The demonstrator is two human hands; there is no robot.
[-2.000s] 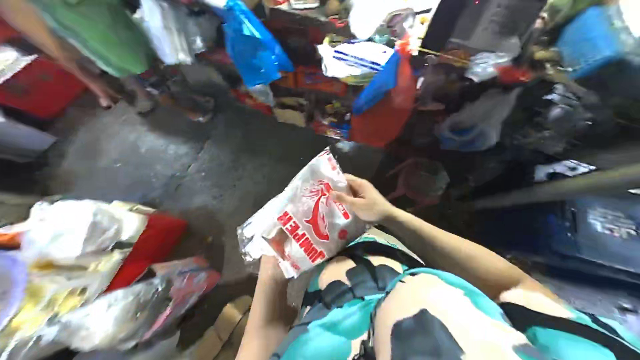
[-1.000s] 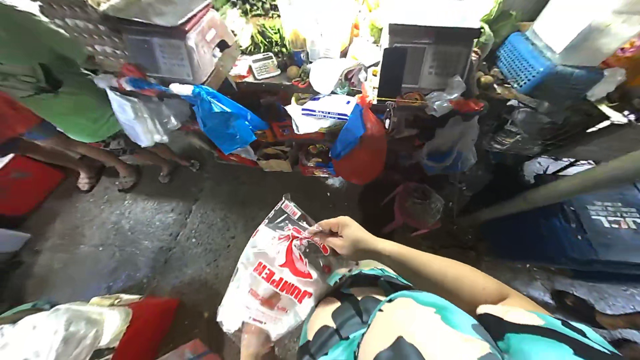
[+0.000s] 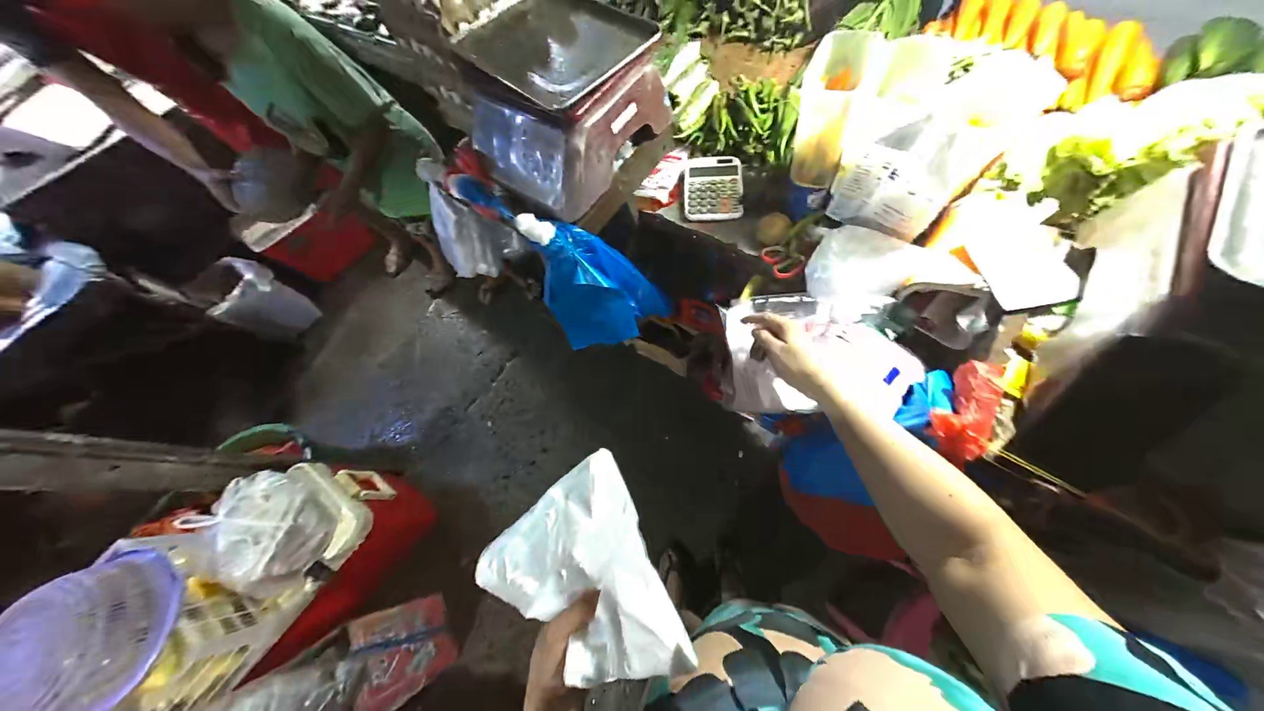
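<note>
A white plastic bag (image 3: 592,563) hangs crumpled over my left hand (image 3: 568,647), low in the middle of the view; the fingers are mostly hidden under it. My right hand (image 3: 785,351) reaches forward to the stall's edge, over a stack of white plastic bags (image 3: 849,365). Its fingers are bent and touch or hover just above the stack, which I cannot settle. Blue and red plastic bags (image 3: 963,410) lie to the right of the stack, and a blue plastic bag (image 3: 592,286) hangs to its left.
A calculator (image 3: 713,189), red-handled scissors (image 3: 783,261) and a weighing scale (image 3: 563,99) stand on the stall, with vegetables behind. A person in a green garment (image 3: 306,99) is at the upper left. A purple basket (image 3: 89,627) sits at the lower left.
My right hand has left the bag with red print that both hands were at and has moved forward to the stall. The view has shifted toward the stall.
</note>
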